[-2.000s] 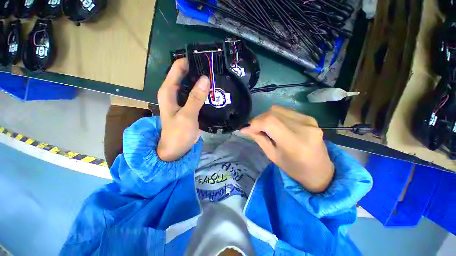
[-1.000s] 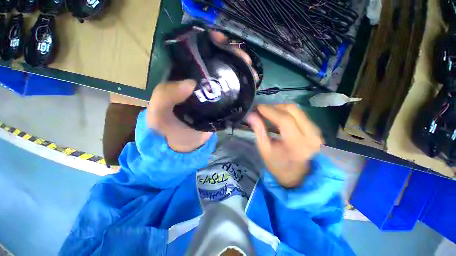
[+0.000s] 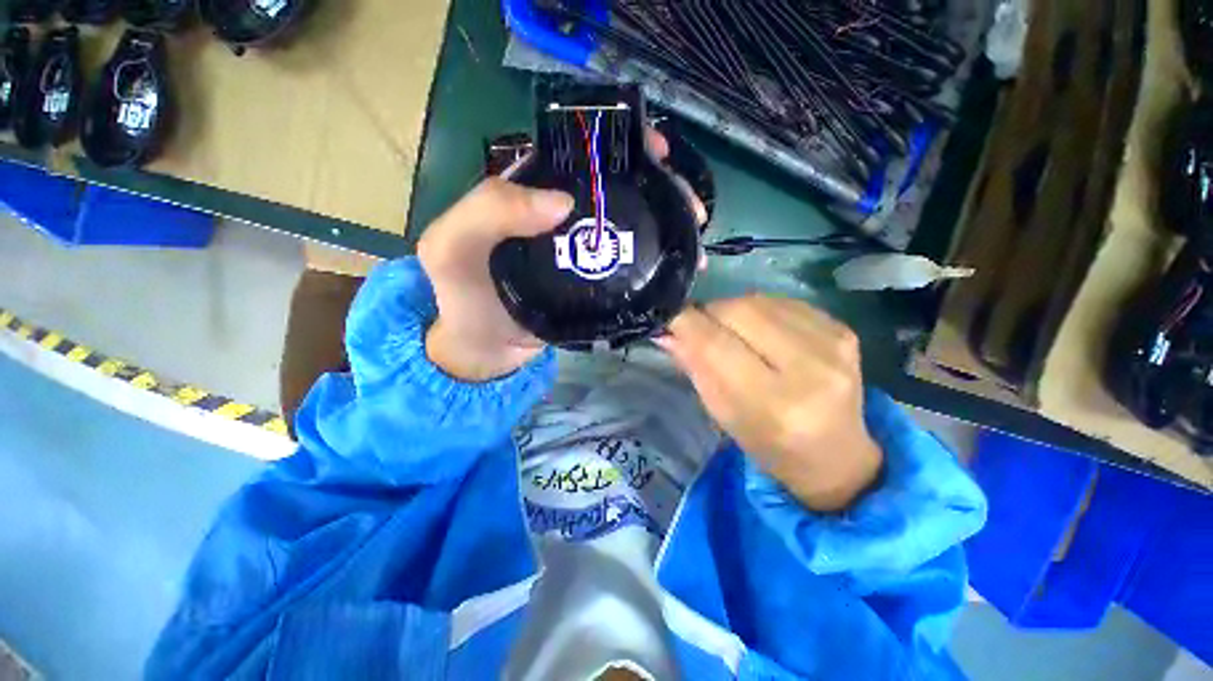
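Note:
My left hand (image 3: 479,273) holds a round black housing (image 3: 532,286), open side up and neck away from me. A white round centre part (image 3: 595,250) sits inside it, with red, blue and white wires (image 3: 596,180) running to the neck. My right hand (image 3: 785,379) has its fingertips together at the housing's lower right rim; whether they pinch a thin part there is hidden. Another housing lies mostly hidden behind the held one. A thin black cable (image 3: 785,245) lies to its right, near a whitish squeeze bottle (image 3: 891,273).
A heap of black cables (image 3: 785,80) lies on grey wrap with bright blue ends (image 3: 552,33). Housings stand on cardboard (image 3: 346,107) at left and at the right edge. Brown cardboard strips (image 3: 1011,226) stand right of the heap. Blue bins (image 3: 1031,519) are below the bench.
The held housing turned and tilted, then came back level, slightly right of before. The cable seen extending right of my right hand two seconds ago no longer shows. My right fingertips are again at the rim.

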